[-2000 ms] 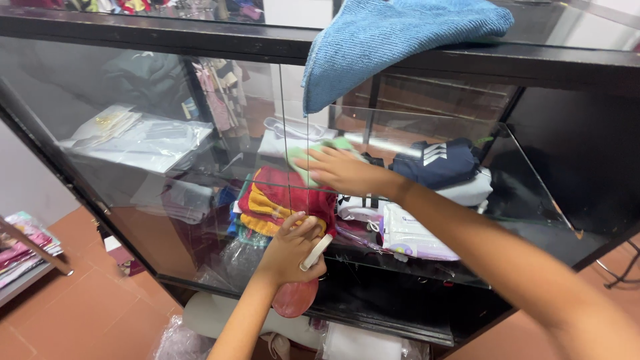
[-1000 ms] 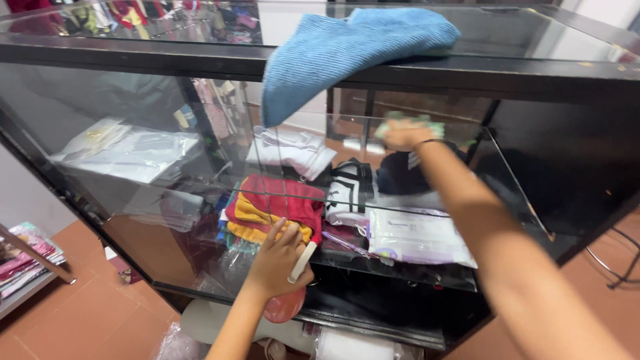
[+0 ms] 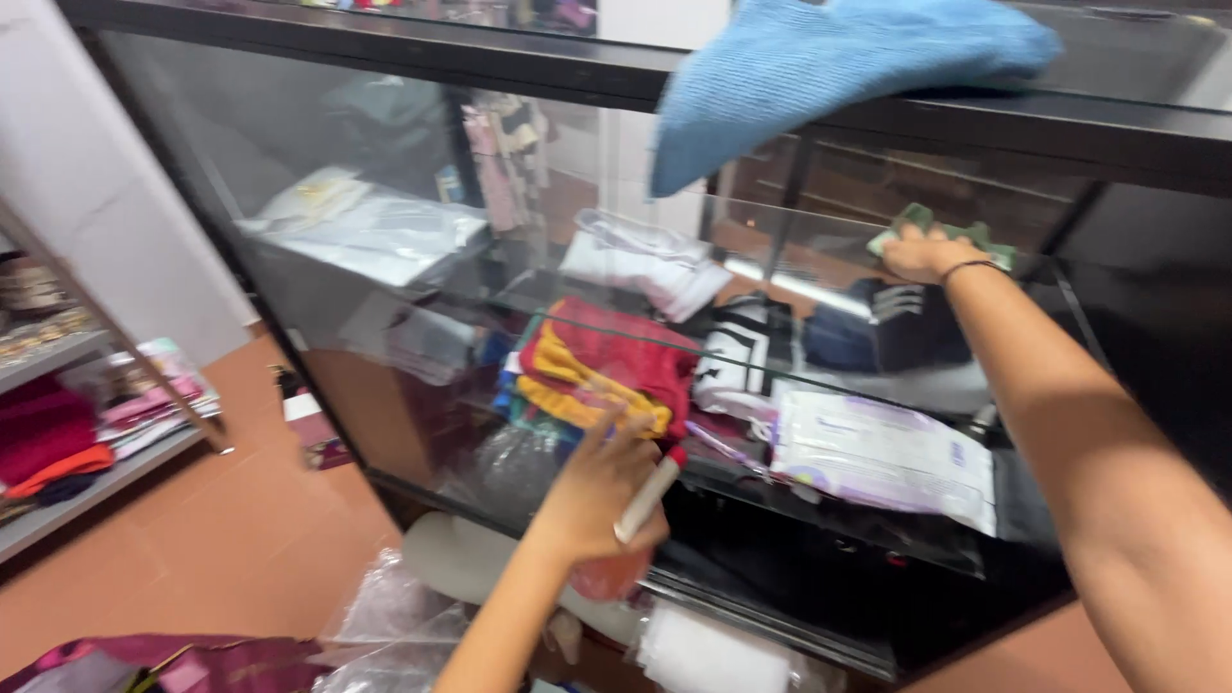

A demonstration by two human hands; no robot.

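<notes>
My right hand [image 3: 926, 252] presses a green cloth [image 3: 991, 252] on the clear glass shelf [image 3: 818, 231] at the right, inside a black-framed display case. In my left hand [image 3: 606, 491], in front of the case, is a spray bottle with a whitish trigger head [image 3: 650, 499] with a red tip; its reddish body [image 3: 612, 575] hangs below the palm. Under the glass shelf lie folded red and yellow garments [image 3: 616, 356], a black and white folded garment [image 3: 741, 351], a dark garment with white stripes [image 3: 895, 322] and a white and purple plastic packet [image 3: 881, 457].
A blue ribbed cloth [image 3: 828, 72] hangs over the case's black top rail [image 3: 385, 60]. White garments in clear plastic [image 3: 371, 226] lie inside at the left. A grey rack [image 3: 106, 481] with folded clothes stands at the far left. Clear plastic bags [image 3: 395, 606] are below the case.
My right hand and the green cloth have moved from above the red garments to the right end of the glass shelf. My left hand keeps the bottle near the front of the case.
</notes>
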